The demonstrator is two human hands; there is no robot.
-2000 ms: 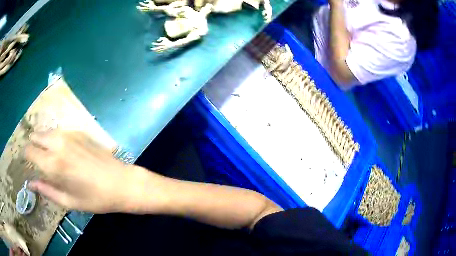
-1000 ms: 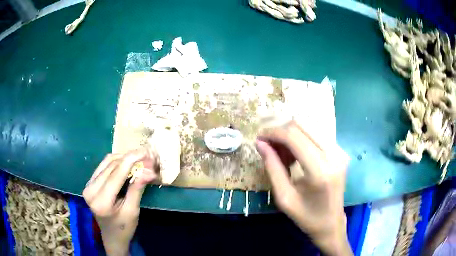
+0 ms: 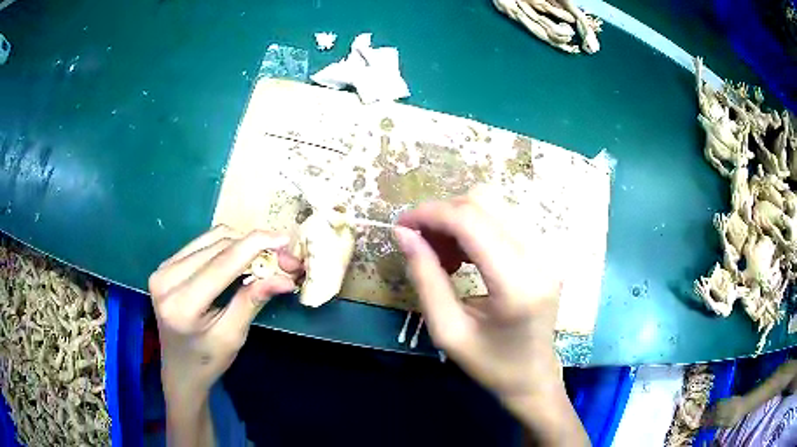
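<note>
My left hand [image 3: 223, 292] pinches a small yellowish moulded hand or foot, with the pale beige figure body [image 3: 325, 262] beside its fingertips over the cardboard mat [image 3: 577, 209]. My right hand [image 3: 489, 279] holds a thin white cotton swab [image 3: 376, 224] between thumb and index finger. The swab's far end is at the top of the figure body. The small dish does not show clearly, and my right hand may cover it. Spare swabs [image 3: 409, 328] stick out from the mat's near edge, partly hidden by my right hand.
A crumpled white tissue [image 3: 371, 72] lies above the mat. A tangled pile of beige figures [image 3: 758, 218] is at the right. Slim limbs [image 3: 550, 22] lie by the white rail. A crate of small parts [image 3: 52, 349] is at lower left. A person's arm [image 3: 760, 397] shows at lower right.
The view has turned back to the mat. Since one second ago, my right hand has moved left towards the figure body, and the swab now reaches its top. My left hand keeps its pinch.
</note>
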